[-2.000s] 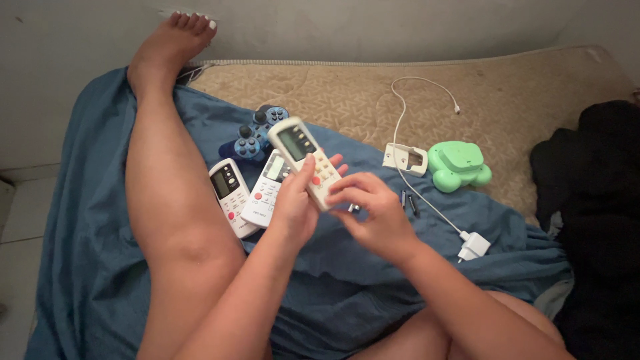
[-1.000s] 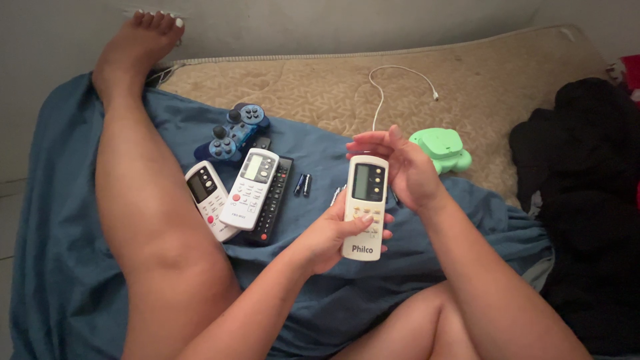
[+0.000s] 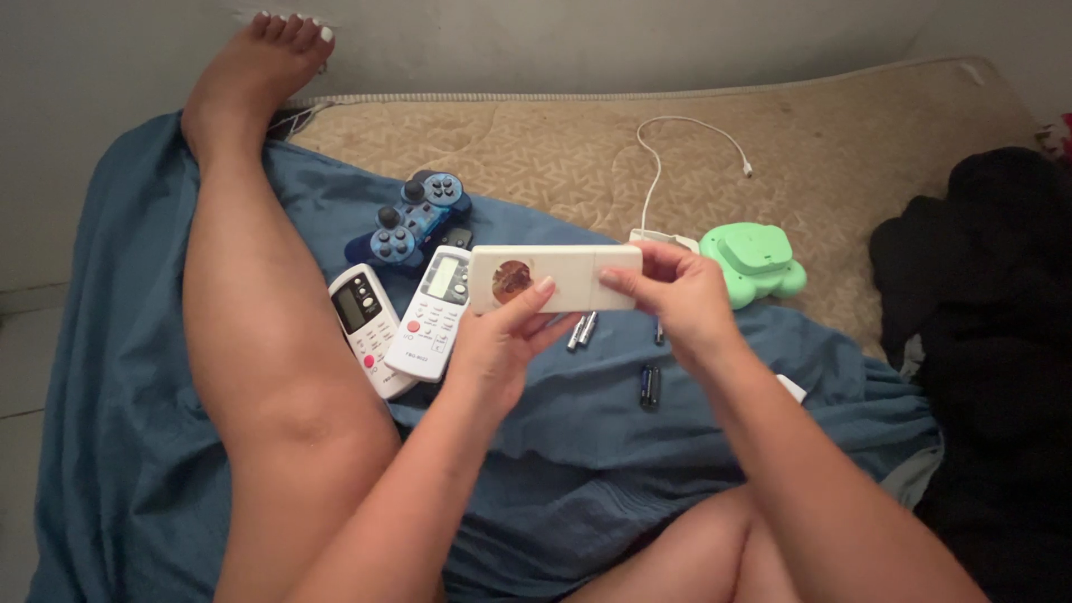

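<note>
A cream Philco remote control (image 3: 565, 280) lies sideways between my hands, its back turned up, with a round brown mark near the left end. My left hand (image 3: 502, 343) grips its left and lower part, thumb on the back. My right hand (image 3: 682, 297) holds the right end, thumb on the battery cover. Below it, silver AA batteries (image 3: 582, 332) and dark blue batteries (image 3: 650, 387) lie on the blue cloth. Two white remotes, one (image 3: 431, 322) overlapping the other (image 3: 364, 314), are left of my left hand. The remote's keys face away.
A blue game controller (image 3: 414, 219) lies behind the white remotes. Past my right hand are a green plastic object (image 3: 754, 258) and a white cable (image 3: 657, 167) on the beige mattress (image 3: 536, 151). Black fabric (image 3: 988, 335) is heaped at the right; my leg (image 3: 276, 335) stretches along the left.
The cream remote, upright with its keys showing a second ago, is now turned over and sideways. My right hand has closed on its end.
</note>
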